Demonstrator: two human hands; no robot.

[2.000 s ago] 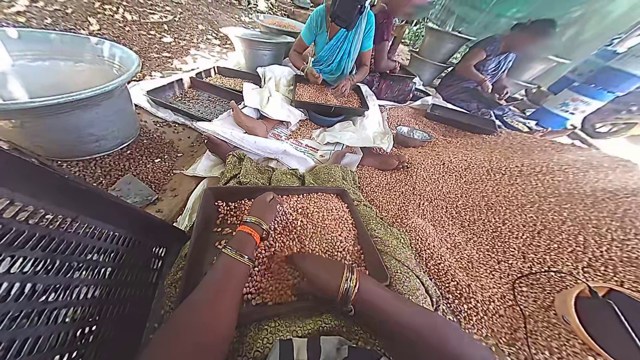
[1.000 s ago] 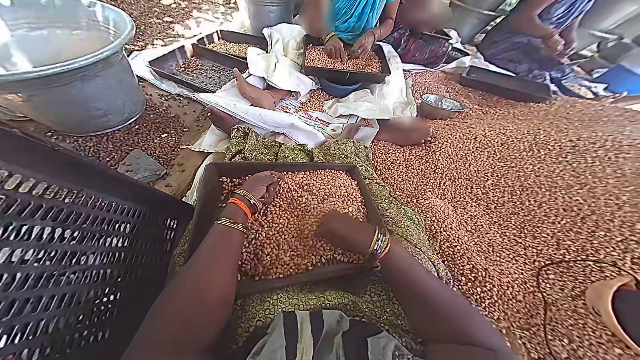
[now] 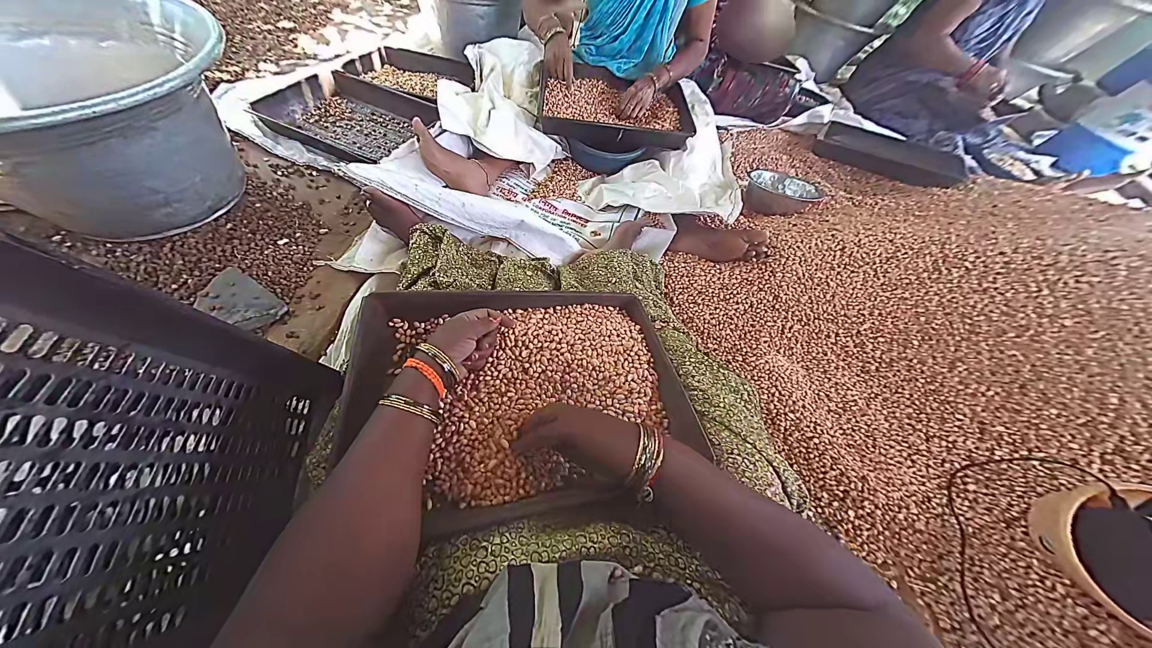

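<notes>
A dark rectangular tray (image 3: pixel 679 396) rests on my lap, over a green patterned cloth (image 3: pixel 720 387). Small reddish-brown nuts or seeds (image 3: pixel 576 360) fill most of it. At the tray's upper left, my left hand (image 3: pixel 468 340) is held over the nuts with fingers curled and fingertips pinched together; whether a nut is between them is too small to tell. My right hand (image 3: pixel 576 436) lies low on the nuts at the tray's near right, its fingers bent down and partly hidden beneath the palm. Bangles circle both wrists.
A black slotted crate (image 3: pixel 135 450) stands at my left, below a large metal tub (image 3: pixel 117 153). Heaped nuts (image 3: pixel 945 342) cover the ground at right, with a metal bowl (image 3: pixel 781 193) on them. Across from me a person's hands work in another tray (image 3: pixel 621 135); more people sit beyond.
My right hand has moved from the tray's middle right toward its near side. My left hand stays at the upper left. The person opposite has spread their hands apart over their tray.
</notes>
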